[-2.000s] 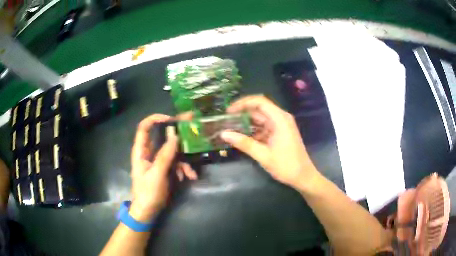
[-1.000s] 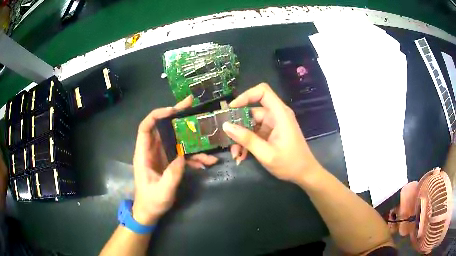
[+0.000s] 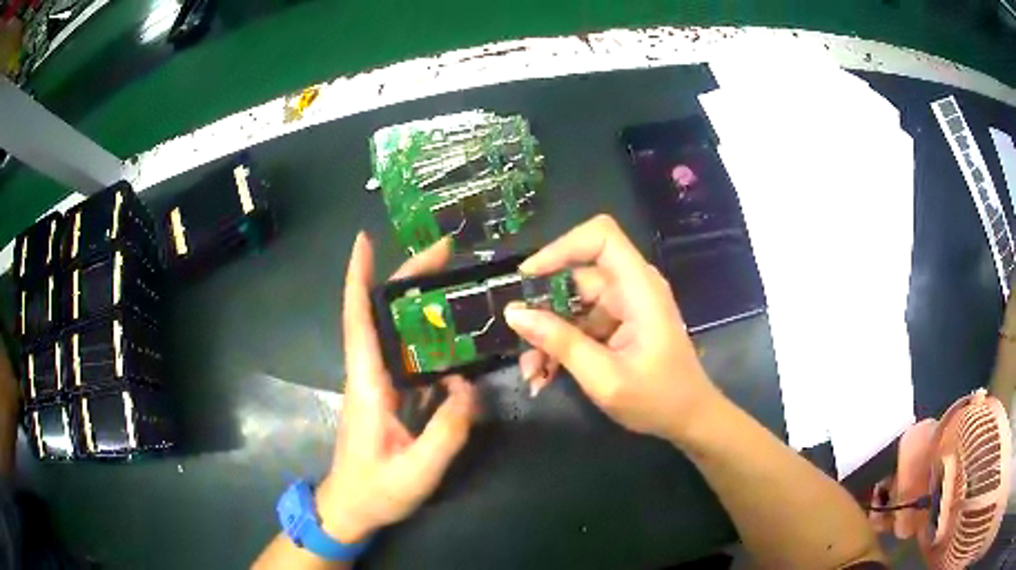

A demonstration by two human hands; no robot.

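Observation:
A green main board [image 3: 474,323] lies over a black phone housing [image 3: 387,323], whose dark rim shows around the board's left end. My left hand [image 3: 396,412] supports the housing from the left and below, with its fingers partly spread. My right hand [image 3: 613,334] pinches the right end of the board and housing, thumb on top of the board. Whether the board's right end is fully seated is hidden by the fingers. An orange tab shows at the board's lower left corner. A loose pile of main boards [image 3: 457,178] lies just beyond the hands.
Stacked black housings [image 3: 95,323] stand at left, with another housing unit [image 3: 212,212] beside them. A dark phone panel [image 3: 696,234] lies right of centre, by white paper sheets [image 3: 824,256]. A label strip [image 3: 975,178] and pink fan [image 3: 964,479] are far right. A white rail [image 3: 557,58] borders the green belt.
The board, first held over the housing, now sits lower against it, with more black rim showing at left. My left hand has opened its fingers and shifted slightly right.

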